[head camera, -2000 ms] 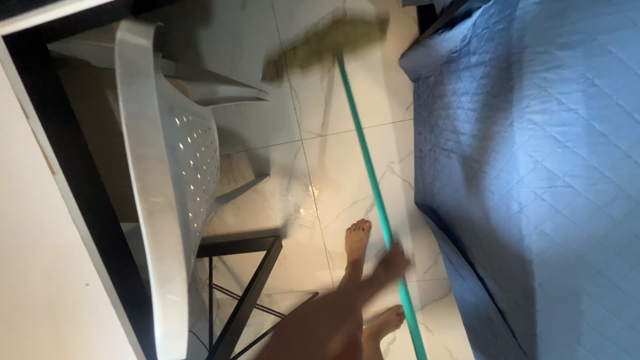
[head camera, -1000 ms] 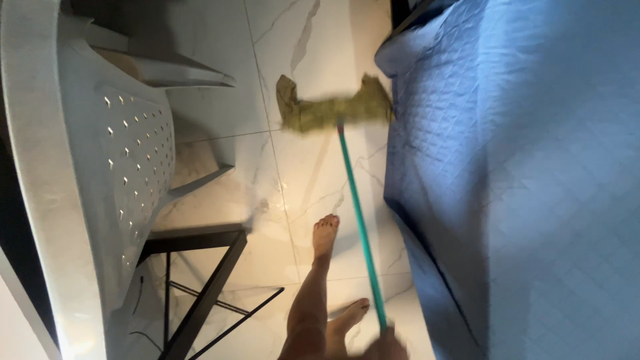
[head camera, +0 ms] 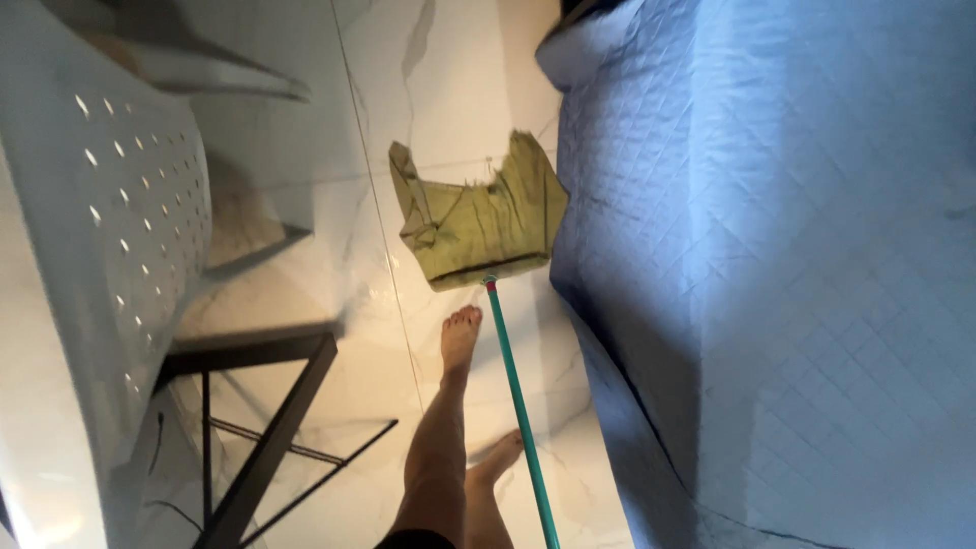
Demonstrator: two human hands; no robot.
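A green pole (head camera: 520, 404) runs up from the bottom edge of the head view to a floor squeegee or mop head wrapped in a yellow-green cloth (head camera: 488, 229). The cloth lies spread on the marble-look tile floor (head camera: 450, 91), its right side against the blue quilted cover. Neither of my hands shows now, and the pole's lower end is cut off by the frame. My bare feet stand on the tiles, one foot (head camera: 461, 335) just below the cloth and the other (head camera: 505, 450) behind the pole.
A bed or similar piece under a blue quilted cover (head camera: 801, 267) fills the right side. At the left stands a pale plastic chair (head camera: 107, 229) with a perforated panel. Below it are a black metal frame (head camera: 267, 427) and thin dark cords (head camera: 158, 442).
The cloth-covered head has moved down the view, closer to my feet, and its cloth is spread wider. The hand seen on the pole earlier has left the view.
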